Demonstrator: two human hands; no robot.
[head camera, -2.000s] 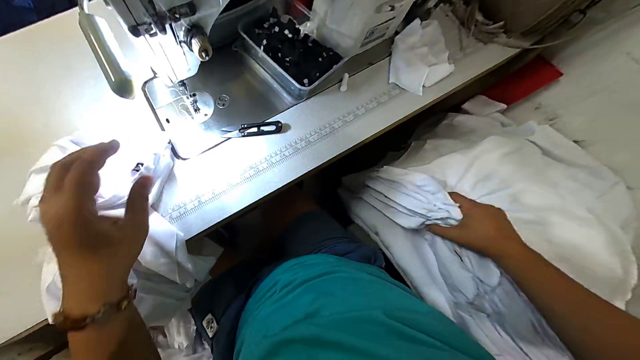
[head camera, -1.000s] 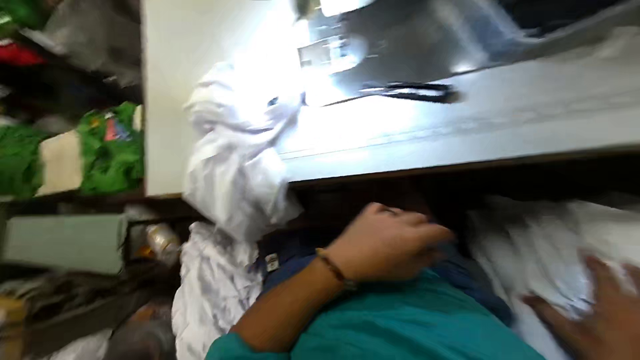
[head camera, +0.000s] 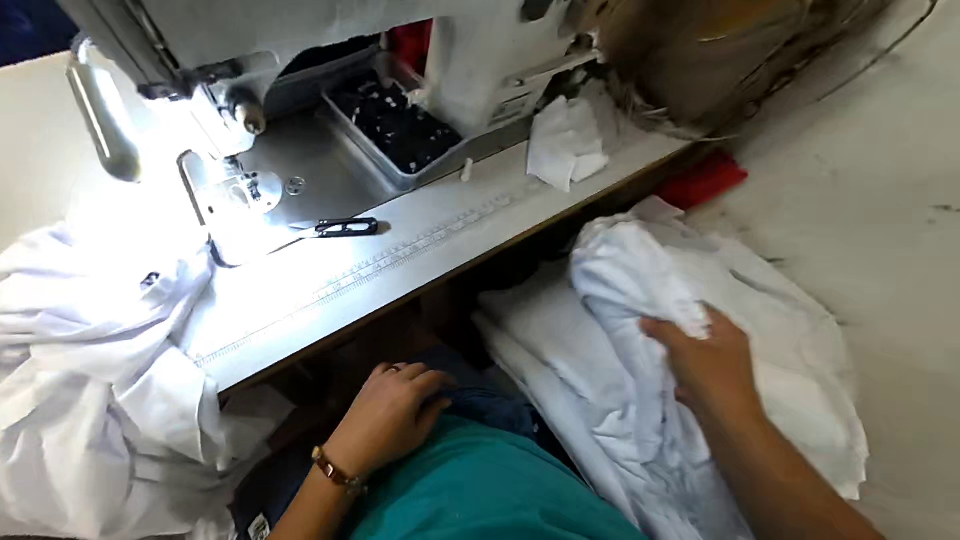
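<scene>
My right hand (head camera: 709, 356) grips a fold of white fabric (head camera: 637, 277), part of a large white heap at the right of the sewing table's front edge. My left hand (head camera: 397, 405), with a bracelet at the wrist, rests on my lap by the teal shirt and holds nothing visible; its fingers are loosely curled. More white cloth (head camera: 82, 390) is bunched at the table's left and hangs over the edge. Black-handled thread snips (head camera: 345, 227) lie on the table (head camera: 405, 262) by the needle plate of a sewing machine (head camera: 472, 67).
A clear plastic tray (head camera: 409, 180) of small black pieces stands beneath the machine arm. A white cloth scrap (head camera: 566, 142) lies right of it. A red cloth (head camera: 701, 180) is beyond the heap. A printed ruler scale (head camera: 405, 251) runs along the table. A lamp (head camera: 105, 120) hangs upper left.
My left hand was over the bunched cloth at the left two seconds ago and is now on my lap. My right hand, spread on the white heap one second ago, now grips a fold.
</scene>
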